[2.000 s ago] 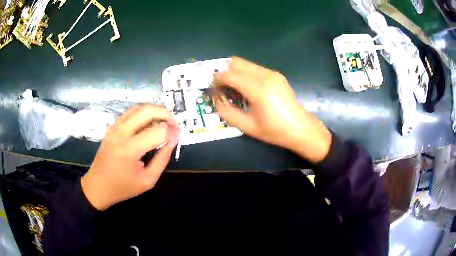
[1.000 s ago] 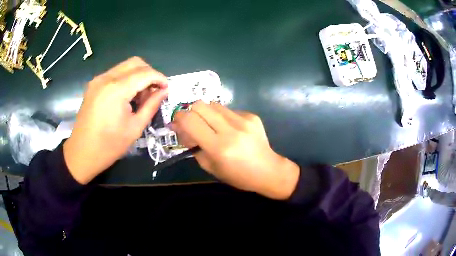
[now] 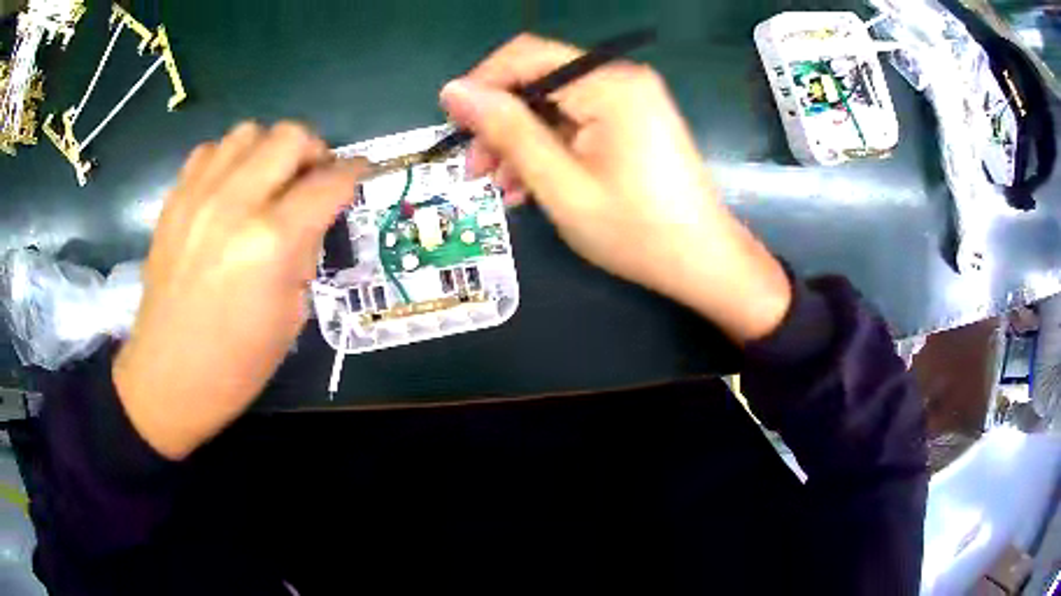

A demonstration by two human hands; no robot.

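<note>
An open white socket housing (image 3: 503, 297) lies on the dark green bench in front of me. Inside are a green circuit board (image 3: 465, 245) with a yellow block, a green wire (image 3: 389, 250) and a brass contact strip (image 3: 425, 310) along the near edge. My right hand (image 3: 605, 175) holds a black pen-like tool (image 3: 582, 64), its lower end at the housing's far edge by another brass strip (image 3: 399, 162). My left hand (image 3: 239, 262) is over the housing's left side, fingertips at that strip's left end; what they hold is hidden. A short white wire (image 3: 339, 359) sticks out at the near left.
A second open housing (image 3: 880, 111) lies at the far right beside a plastic-bagged cord (image 3: 948, 151) and a black loop (image 3: 1033, 163). Brass strips joined by white wires (image 3: 72, 142) lie at the far left, beside a pile (image 3: 21, 93). A crumpled plastic bag (image 3: 64, 305) lies at left.
My right hand has moved from the board to the housing's far edge, with the black tool now raised across it. My left hand has come lower over the housing's left side. More of the board shows.
</note>
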